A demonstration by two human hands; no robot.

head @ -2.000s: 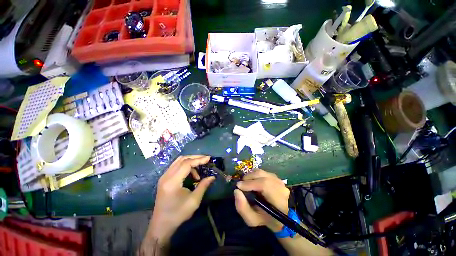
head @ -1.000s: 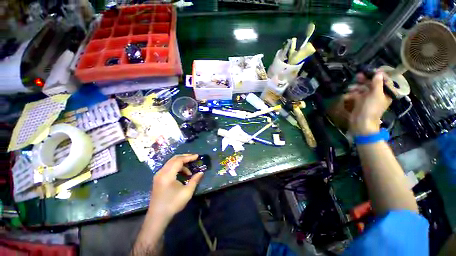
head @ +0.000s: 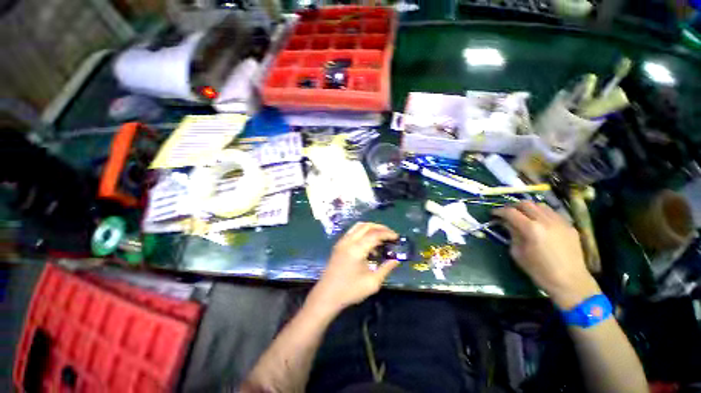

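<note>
My left hand [head: 355,265] holds a small black shiny unit [head: 397,249] between thumb and fingers at the bench's front edge. My right hand [head: 543,244], with a blue band on the wrist, is low over the thin tools right of the white star-like wipe [head: 450,221]. Its fingertips are at the tools, but blur hides whether they grip one. Small gold-yellow bits [head: 438,256] lie just right of the black unit.
An orange-red compartment tray [head: 327,98] and white boxes [head: 432,146] stand at the back. A tool cup [head: 565,123] is at right. A tape roll [head: 229,184], orange multimeter [head: 119,165] and green spool [head: 108,236] are left, with red trays [head: 107,330] below.
The black pen-like tool has left my right hand. That hand went far right, then came back to the tools by the wipe. My left hand keeps the unit. The view has swung left.
</note>
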